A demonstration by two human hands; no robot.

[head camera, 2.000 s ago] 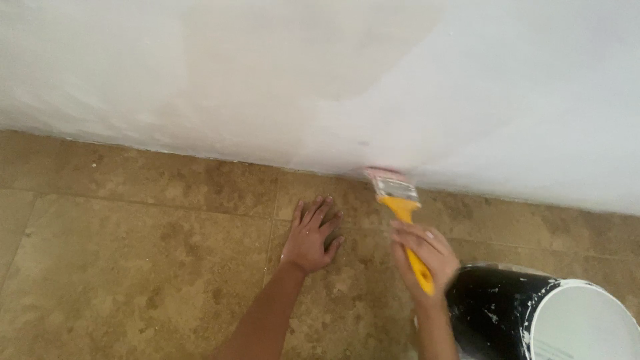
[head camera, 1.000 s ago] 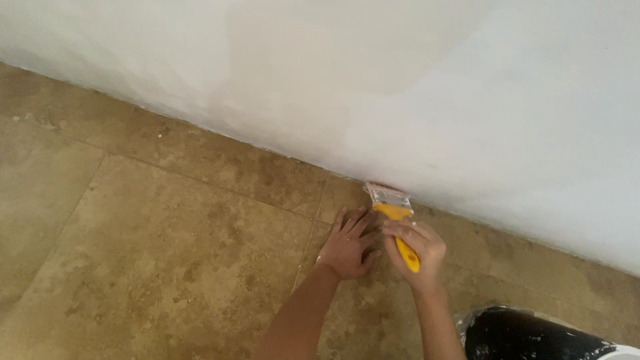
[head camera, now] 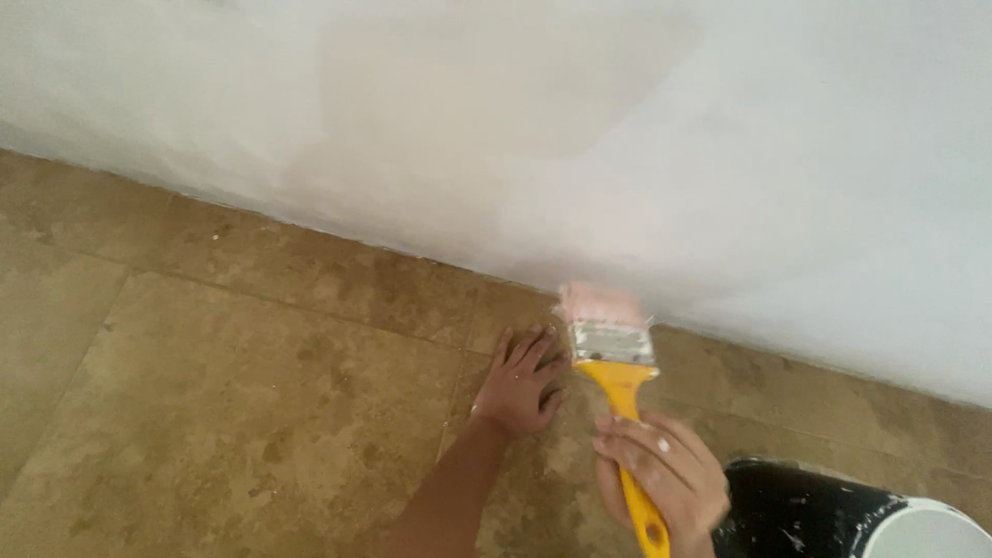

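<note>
My right hand (head camera: 663,473) grips the yellow handle of a flat paintbrush (head camera: 620,380). The brush has a paint-smeared metal ferrule and pinkish bristles, which are blurred and point at the foot of a white wall (head camera: 736,194); whether they touch it I cannot tell. White specks of paint dot the fingers of that hand. To the left of the brush, my left hand (head camera: 521,387) rests on the brown tiled floor (head camera: 256,403) with its fingers spread, holding nothing.
At the lower right is a black bucket (head camera: 806,511) with white paint splashes and a white rim, partly cut off by the frame. Duller, beige-grey patches mark the wall. Where the wall meets the floor, a rough edge runs slantwise across the view.
The brush has moved back from the foot of the wall since a second ago, and more of its handle shows. My left hand remains on the floor. The view has shifted.
</note>
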